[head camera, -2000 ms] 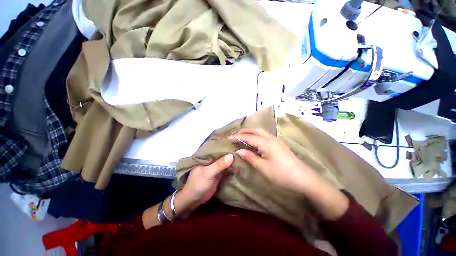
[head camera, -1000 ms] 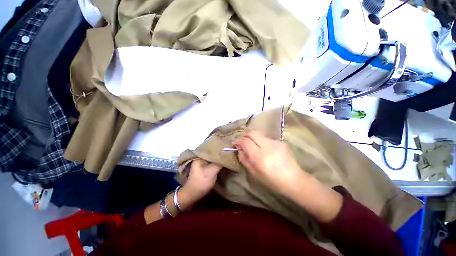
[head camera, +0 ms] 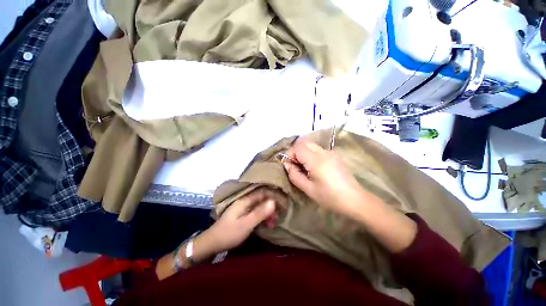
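A khaki garment piece (head camera: 383,179) lies over the table's front edge and the wearer's lap. My right hand (head camera: 320,176) is on top of it, with a small thin pale tool (head camera: 284,157) pinched between thumb and fingers, its tip at the cloth near a seam. My left hand (head camera: 251,216) is at the near left part of the cloth, blurred, with its fingers curled; whether it grips a fold cannot be told.
A white and blue sewing machine (head camera: 419,54) stands at the upper right, with a green item (head camera: 428,133) by its needle area. More khaki pieces (head camera: 203,36) lie beyond my hands. Fabric scraps (head camera: 525,186) and a black phone (head camera: 466,143) lie right. Checked clothes (head camera: 66,173) are left.
My right hand has moved slightly up and away with the tool, which now points to the upper left. My left hand has come out from under the cloth fold and shifted a little right.
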